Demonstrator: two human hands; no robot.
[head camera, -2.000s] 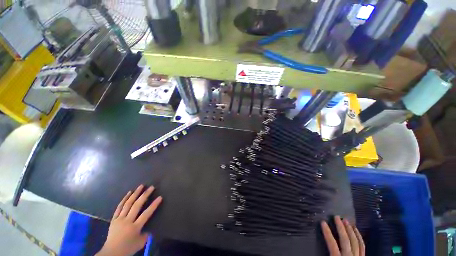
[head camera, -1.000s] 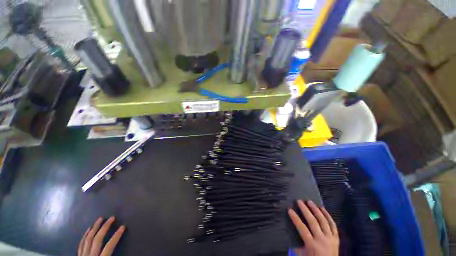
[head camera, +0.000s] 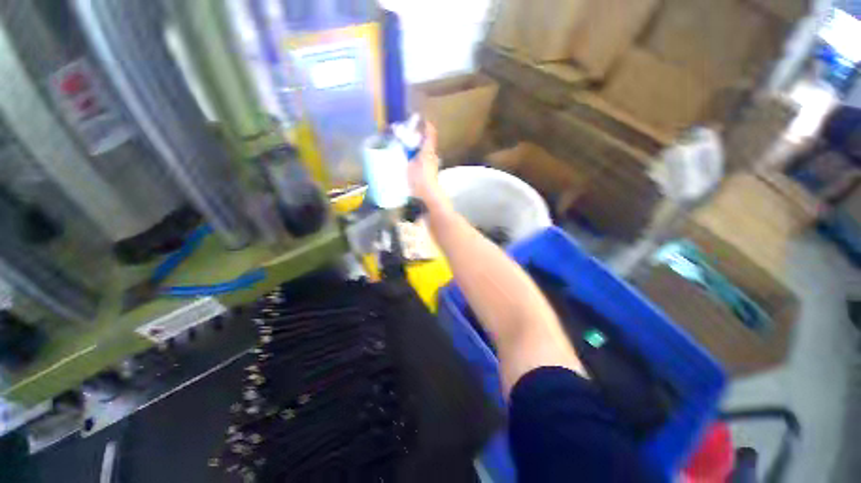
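Note:
My right arm reaches forward over the blue tote, and my right hand (head camera: 425, 162) is closed around a small blue-and-white can (head camera: 410, 133) beside the machine. The hand is small and blurred, and its fingers are partly hidden. My left hand is out of the picture. Black cable lengths (head camera: 321, 387) with shiny tips lie in a fanned pile on the dark bench. The end of a silver bar (head camera: 109, 462) shows at the lower left edge, blurred.
Blue-handled pliers (head camera: 212, 287) lie on the pale green platen (head camera: 293, 262). A pale cyan cylinder (head camera: 386, 172) stands close to my right hand. A blue tote (head camera: 661, 321) holds black pieces and a green tag (head camera: 594, 337). Behind it are a white bucket (head camera: 496, 186) and cartons (head camera: 458, 111).
The view has swung right. My right hand has left the bench edge, reached forward and taken hold of the can. My left hand has gone out of view.

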